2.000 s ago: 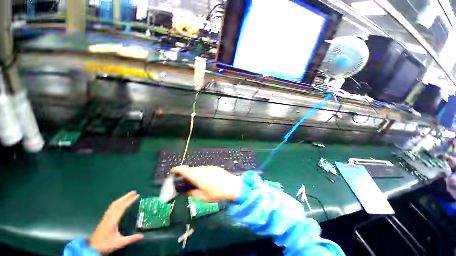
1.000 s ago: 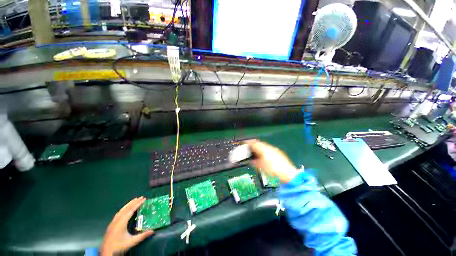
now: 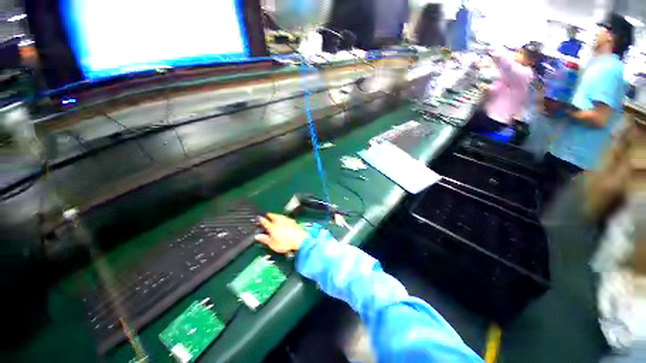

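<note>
Two green circuit boards lie on the green mat in front of the keyboard, one nearer my right hand (image 3: 257,281) and one lower left (image 3: 191,331). Each has a white label and metal connectors. My right hand (image 3: 282,234), in a blue sleeve, is over the right end of the black keyboard (image 3: 177,252), fingers at its edge, with nothing visible in it. A dark and white object, apparently the barcode scanner (image 3: 310,205), lies just beyond the hand. My left hand is out of the picture.
A blue cable (image 3: 314,142) hangs beyond the hand and a blurred yellow cable (image 3: 106,273) crosses the keyboard. A pale blue folder (image 3: 400,166) lies at the bench edge. Black totes (image 3: 482,227) stand right of the bench. Two people (image 3: 511,88) (image 3: 595,106) are farther back. A monitor (image 3: 159,32) is above.
The view has swung right, and my left hand has left the picture. My right hand has let go of the scanner and moved to the keyboard's right end.
</note>
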